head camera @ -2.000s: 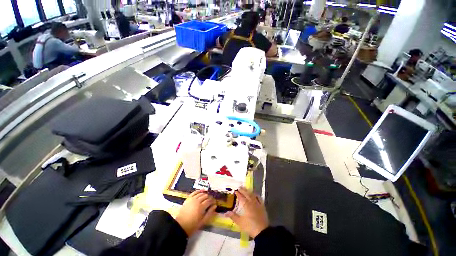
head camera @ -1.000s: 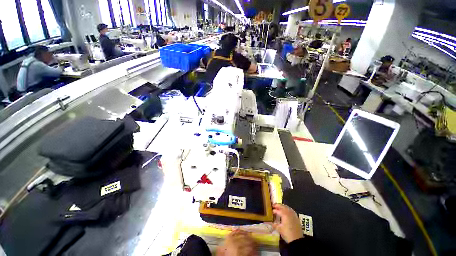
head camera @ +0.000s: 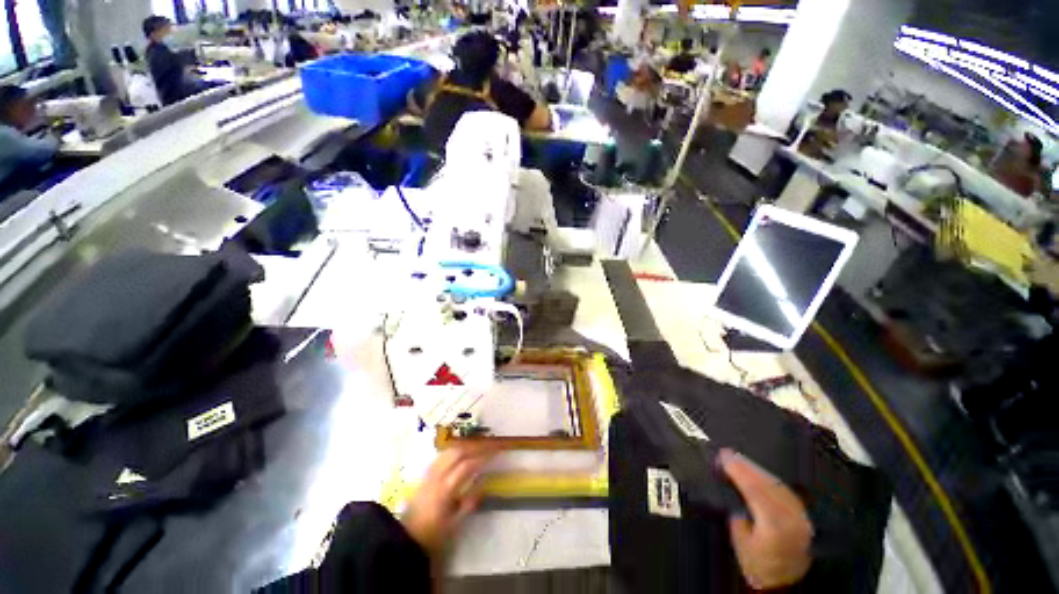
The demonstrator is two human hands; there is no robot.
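Observation:
The brown-gold clamp frame (head camera: 588, 400) lies under the white sewing machine head (head camera: 441, 354), with a pale surface and no black fabric in its opening. My left hand (head camera: 447, 493) is at the frame's front edge, fingers slightly spread, holding nothing visible. My right hand (head camera: 766, 522) is at the right on a black fabric panel (head camera: 726, 464) with a white label, its fingers closed on the panel's edge. This panel lies over the finished panels (head camera: 854, 499). A second white label (head camera: 663, 492) shows just left of my right hand.
At left are a thick dark padded stack (head camera: 128, 319) and black pieces with a white label (head camera: 211, 421). A tilted screen (head camera: 784, 275) stands at right. Behind the machine are thread cones, a blue bin (head camera: 362, 87) and a seated person (head camera: 476, 87). A pale rail runs along the left.
The labelled black panel has left the clamp frame and is now at the right with my right hand. My left hand has moved to the frame's front edge. The view has turned right.

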